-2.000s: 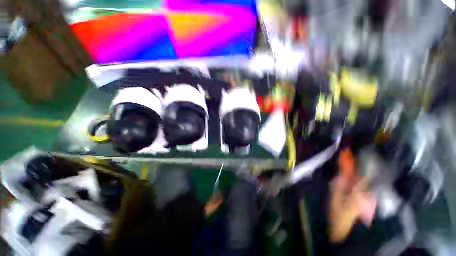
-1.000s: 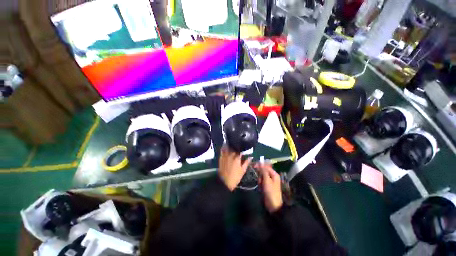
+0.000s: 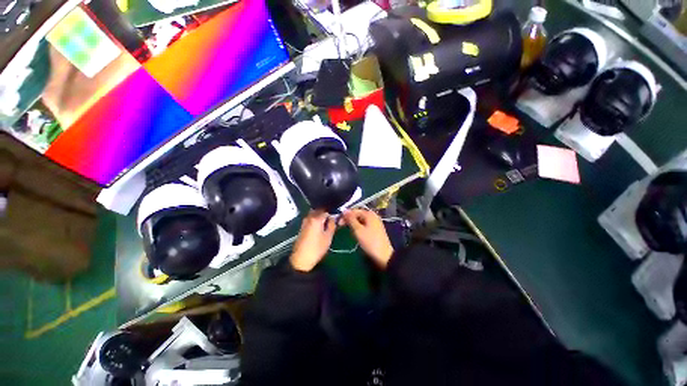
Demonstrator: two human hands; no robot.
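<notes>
Three white-hooded dome cameras with black balls stand in a row on the green bench: a left one (image 3: pixel 181 240), a middle one (image 3: pixel 239 197) and a right one (image 3: pixel 325 170). My left hand (image 3: pixel 312 240) and my right hand (image 3: pixel 367 232) meet at the bench edge just below the right camera. Their fingertips pinch a small piece of a thin pale cable (image 3: pixel 345 249), which loops down below them. The piece is mostly hidden by the fingers, so its exact form cannot be told.
A monitor (image 3: pixel 162 83) and a keyboard (image 3: pixel 177 151) lie behind the cameras. A black bag (image 3: pixel 452 60) with a white strap, a mouse (image 3: pixel 503 153) and a pink note (image 3: pixel 558 163) are at right, with several more cameras beyond. An open carton holds units (image 3: pixel 181 362) at lower left.
The view has turned and shifted. My hands, apart by the right camera a second ago, are now together at the bench edge with their fingertips close.
</notes>
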